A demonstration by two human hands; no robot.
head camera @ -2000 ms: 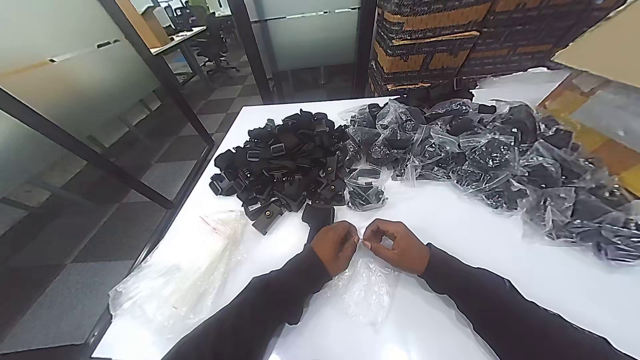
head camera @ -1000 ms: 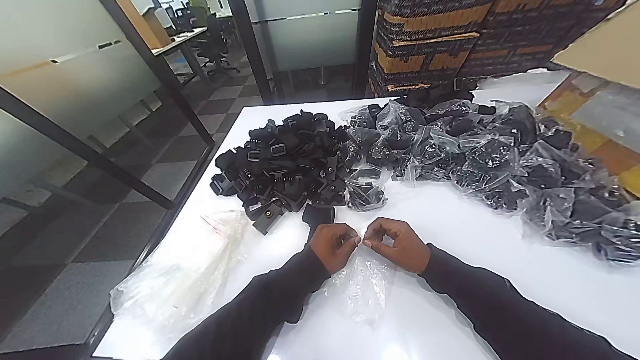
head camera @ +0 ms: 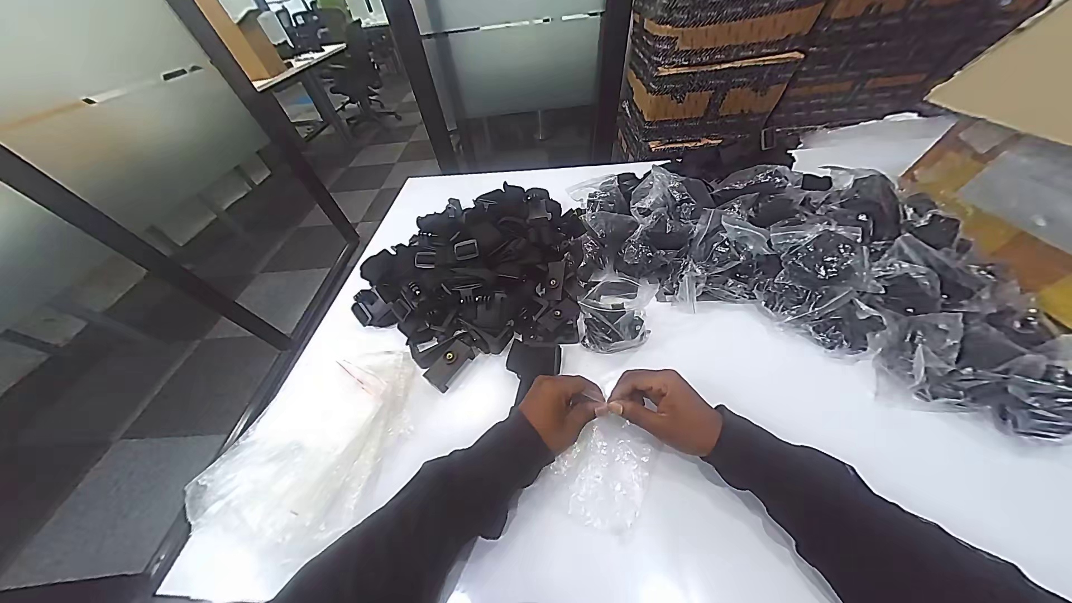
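My left hand and my right hand pinch the top edge of a clear plastic bag between thumbs and fingertips, the hands almost touching. The bag hangs down toward me over the white table and looks to have nothing dark in it. Just beyond my left hand lies a black strap piece, partly hidden by that hand. A heap of black straps with buckles and mounts rises behind it. One filled clear bag stands right of the heap.
Many filled clear bags of black parts spread across the back and right of the white table. A pile of flat clear bags lies at left. Wrapped cartons stand behind, an open cardboard box at right, glass partitions at left.
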